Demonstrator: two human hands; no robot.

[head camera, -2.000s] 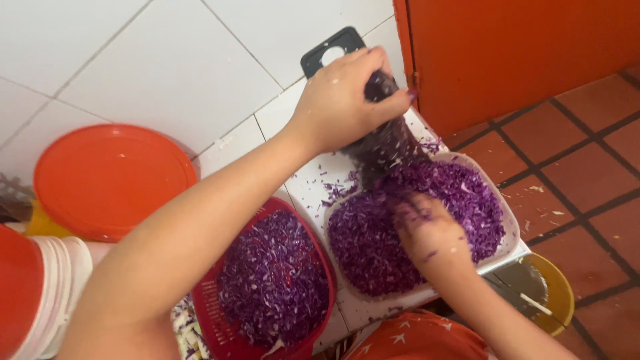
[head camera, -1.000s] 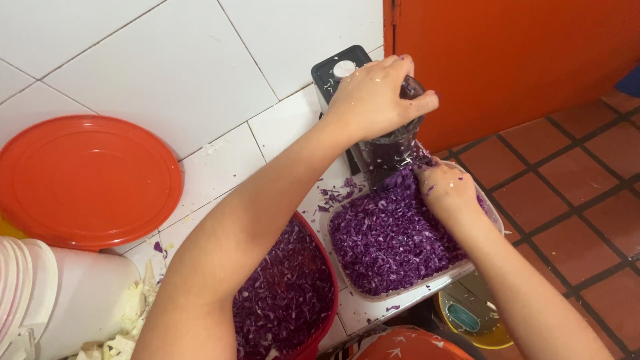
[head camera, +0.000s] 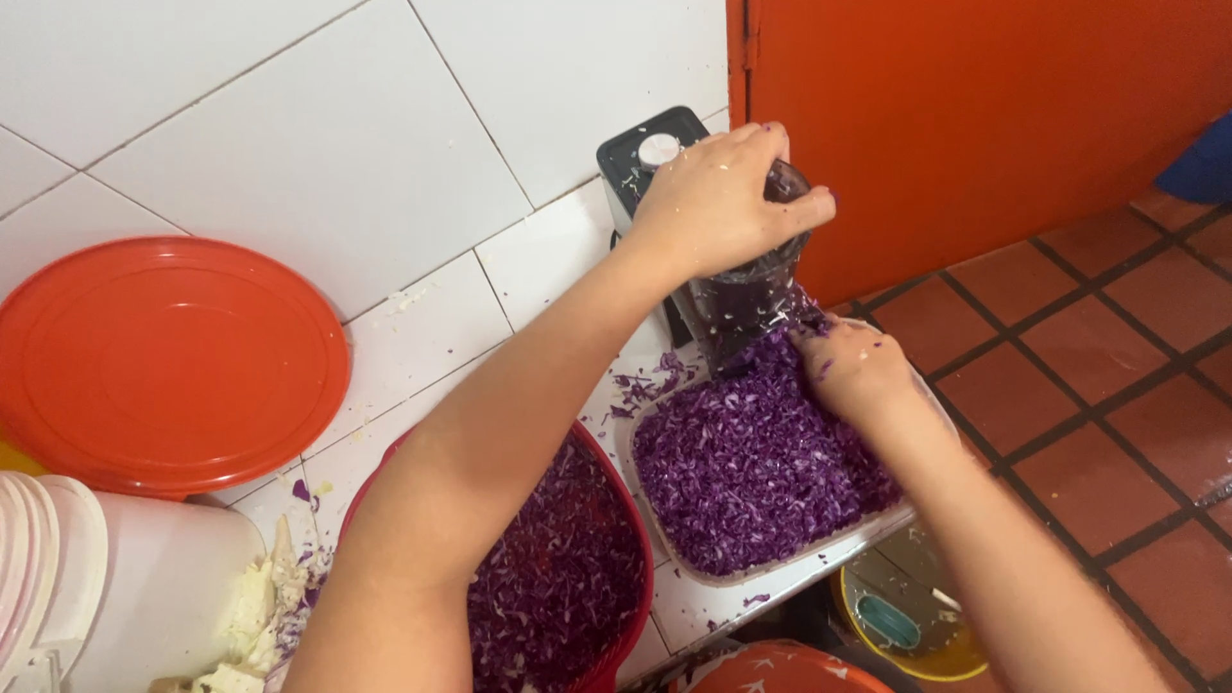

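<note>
An electric food shredder (head camera: 656, 150) with a black top and a round silver knob stands by the tiled wall. My left hand (head camera: 722, 197) rests on its dark see-through pusher or chute, fingers curled over the top. Below the outlet, a clear plastic container (head camera: 707, 577) is heaped with shredded purple cabbage (head camera: 751, 462). My right hand (head camera: 857, 371) is at the outlet, fingertips in the shreds along the container's right side; whether it grips any is hidden. Partly under my left forearm, a red basket (head camera: 637, 616) holds more shredded cabbage.
A red round lid (head camera: 173, 361) leans at the left above a white bucket (head camera: 159, 568). Pale cabbage pieces (head camera: 252, 602) lie beside the bucket. A yellow basin (head camera: 857, 626) sits low beyond the tiled counter's edge. An orange door (head camera: 962, 125) and tiled floor are at the right.
My right hand has moved from the middle of the cabbage heap to its upper right side by the outlet. My left hand stays on the shredder. The view has shifted.
</note>
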